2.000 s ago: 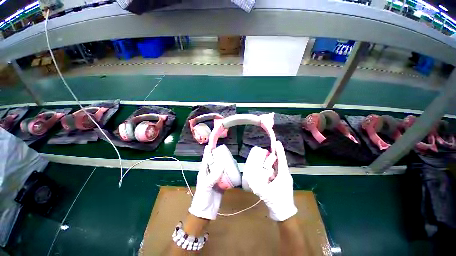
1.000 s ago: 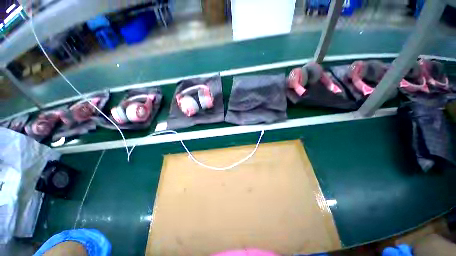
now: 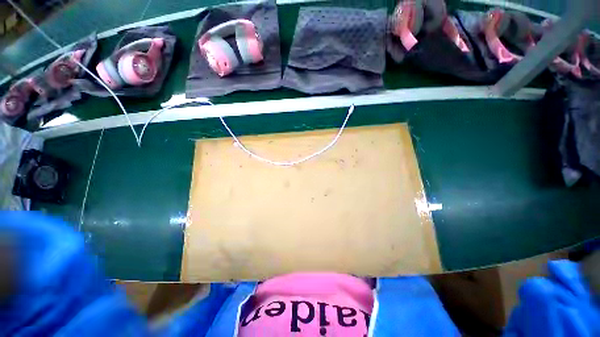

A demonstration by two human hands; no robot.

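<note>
Neither of my hands is in view; only blue sleeves show at the lower left (image 3: 46,276) and lower right. The tan board (image 3: 302,204) lies in front of me. A thin white cable (image 3: 283,162) hangs in a curve over its far edge, with its tip at the pale rail. Beyond the rail, an empty dark foam sheet (image 3: 337,49) lies flat and wrinkled. Left of it, pink headphones (image 3: 230,47) with grey-white cushions lie on another dark sheet.
More pink headphones (image 3: 137,64) lie on dark sheets to the left and right. A small black device (image 3: 45,176) stands at the left beside whitish plastic. A dark draped bundle (image 3: 582,131) is at the right. A metal post (image 3: 543,49) slants down at the upper right.
Two seconds ago my white-gloved hands held pink headphones over the board; hands and those headphones are now out of view. The view has tilted down, showing blue sleeves and a pink printed shirt.
</note>
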